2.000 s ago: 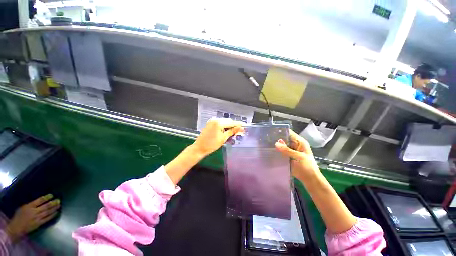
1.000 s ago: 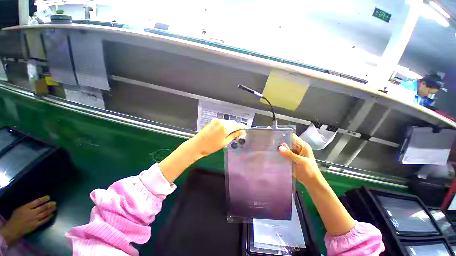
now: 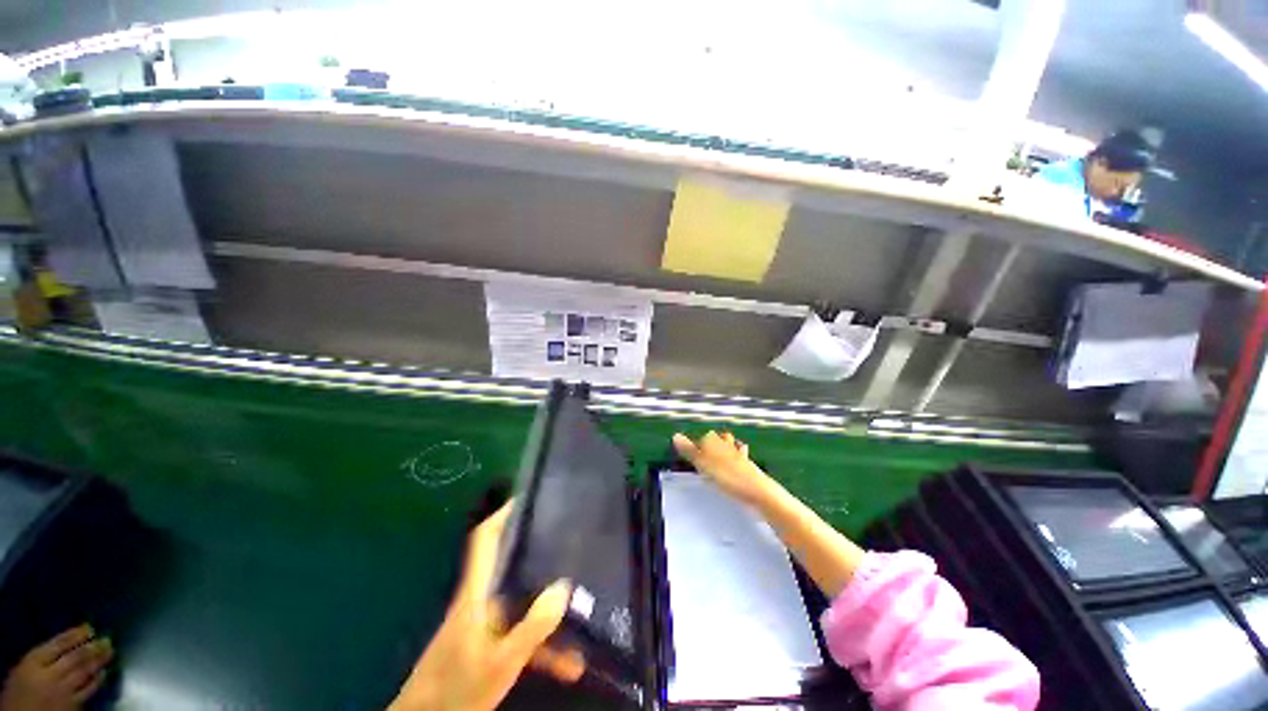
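Note:
My left hand [image 3: 480, 632] grips a tablet [image 3: 577, 514] near its lower end, thumb on the dark face. The tablet stands steeply tilted over the left part of the black tray. A second tablet [image 3: 737, 590] with a pale screen lies in the right pocket. My right hand [image 3: 723, 461] is at that tablet's top edge, fingers bent and small in view; whether it holds anything cannot be told. The black tray [image 3: 647, 556] is partly hidden by the raised tablet and my left hand.
Stacked trays [image 3: 960, 556] with tablets [image 3: 1099, 535] stand at right, another tray [image 3: 42, 521] at left. Another person's hand [image 3: 59, 674] rests at lower left on the green bench [image 3: 278, 556]. Behind is a grey partition [image 3: 376, 195] with an instruction sheet [image 3: 570, 333] and yellow sheet [image 3: 726, 229].
The tablet held up by both hands, back showing, is now lower, further left and turned nearly edge-on in my left hand. My right hand has left it. The short black wire no longer shows.

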